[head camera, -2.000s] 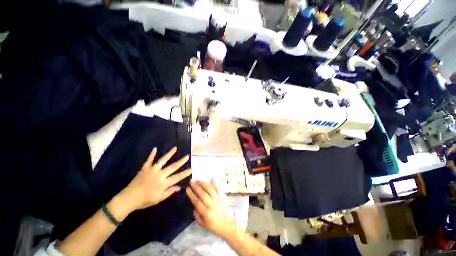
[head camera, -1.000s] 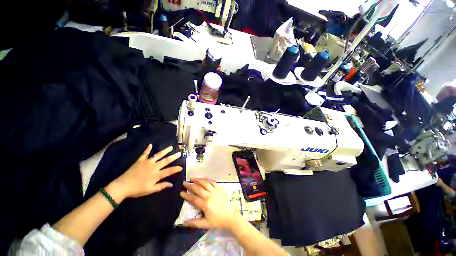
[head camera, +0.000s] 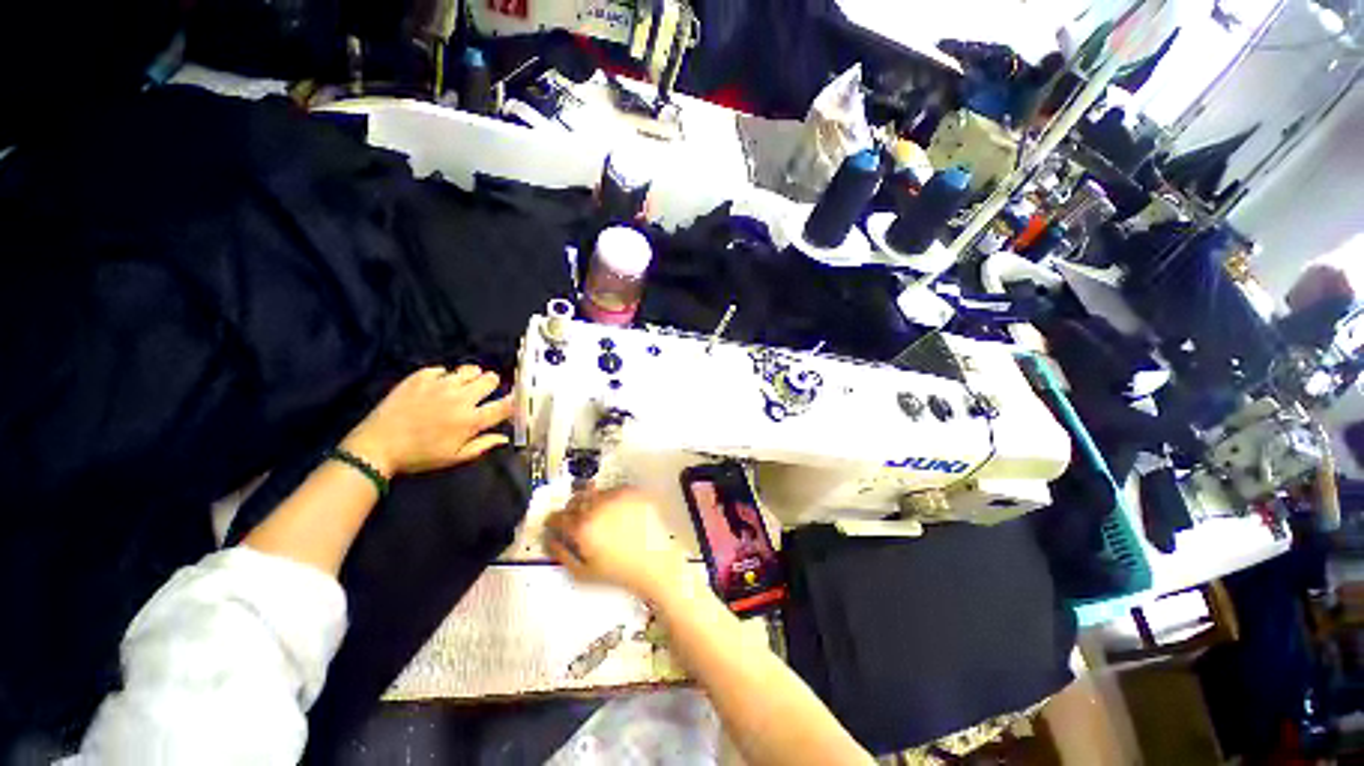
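Note:
A dark garment piece lies left of the needle end of the white sewing machine and hangs towards the lap. My left hand lies on the dark cloth close to the machine head, fingers spread a little, palm down. My right hand is just below the needle area, over the machine bed, with its fingers bent down. It is blurred, and whether it pinches the cloth edge cannot be told. The presser foot and needle are small and partly hidden.
A smartphone lies right of my right hand. Stacked dark panels lie under the machine's right end, a teal basket beyond. A large dark garment heap fills the left. A thread cone and blue-black cones stand behind.
My left hand has moved up and forward along the cloth. My right hand has moved up towards the needle with its fingers curled. The cloth has shifted left, baring more machine bed.

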